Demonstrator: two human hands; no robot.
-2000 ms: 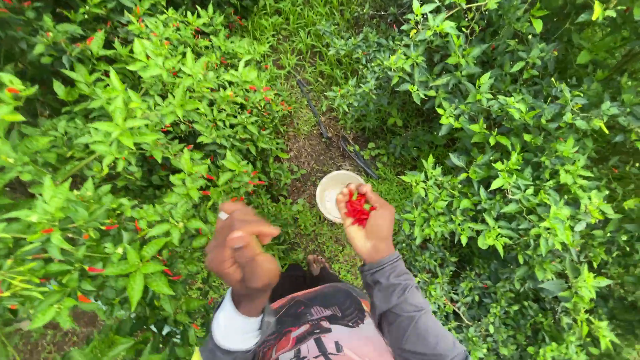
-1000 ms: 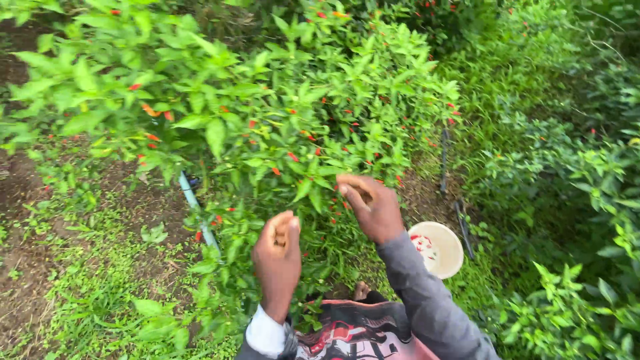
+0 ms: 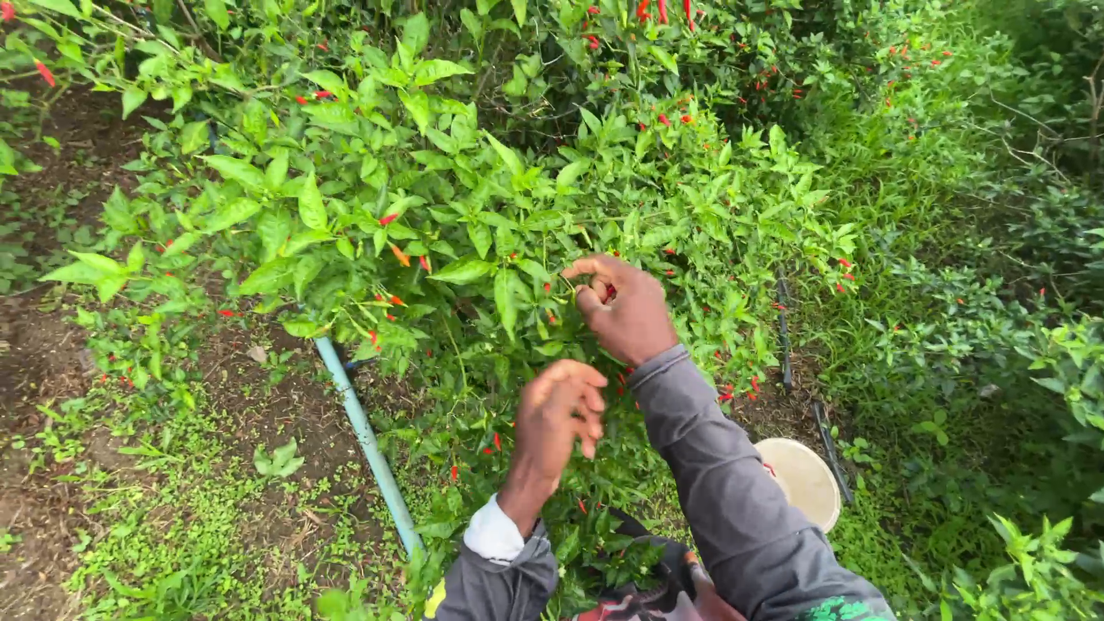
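Small red chili peppers (image 3: 389,219) hang among the leaves of a leafy chili bush (image 3: 466,198). My right hand (image 3: 628,312) reaches into the foliage at the centre, its fingers curled around something red, with thumb and index finger pinched near a stem. Below and left of it, my left hand (image 3: 559,416) is raised beside the bush with its fingers loosely bent and apart; nothing shows in it. A cream-coloured bowl (image 3: 811,483) stands on the ground to the right, partly hidden by my right sleeve, with a bit of red at its inner edge.
A blue-green pipe (image 3: 366,444) slants across the soil at the left. Dark pieces of tubing (image 3: 831,453) lie by the bowl. More bushes (image 3: 1018,345) grow along the right side, past a strip of grass (image 3: 871,198).
The view has swung left along the bush. Two seconds ago the right hand held red peppers open-palmed over the bowl; now it is curled in the leaves.
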